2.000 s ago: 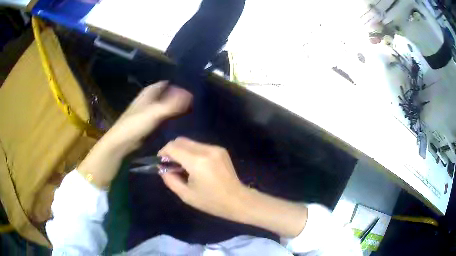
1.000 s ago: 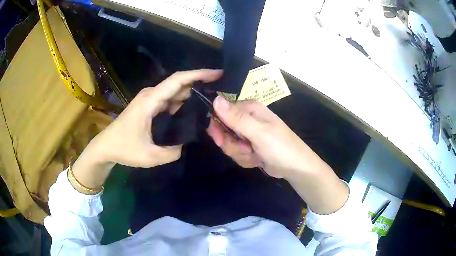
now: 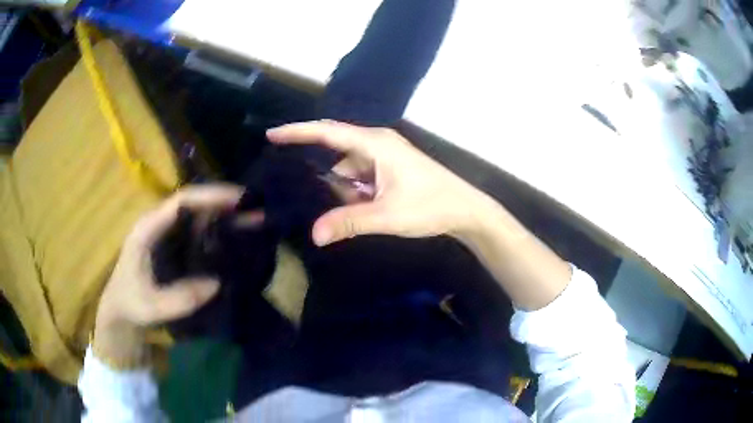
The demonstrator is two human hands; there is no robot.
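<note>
A dark navy cloth strip (image 3: 388, 58) runs from the white tabletop down over its front edge to the dark lap, where its outline is lost. My left hand (image 3: 161, 264) is blurred at the left, its fingers curled round a bunched dark cloth piece (image 3: 186, 244). My right hand (image 3: 413, 186) is right of centre, thumb and index finger spread beside the dark cloth. It keeps small snips (image 3: 351, 183) with a pinkish grip in its palm, points toward the left. A yellowish paper tag (image 3: 287, 283) lies against the dark cloth between the hands.
The white tabletop (image 3: 512, 99) spans the top and right, with dark trimmings (image 3: 710, 157) near a pale machine part (image 3: 718, 41). A blue tray (image 3: 136, 18) is at top left. A yellow-framed trolley with tan cloth (image 3: 74, 190) stands at left. A white-green booklet (image 3: 648, 384) is at lower right.
My hands have moved apart; the left went left and down with dark cloth, and the right thumb and index finger opened. The paper tag has shifted from the table edge to lower left.
</note>
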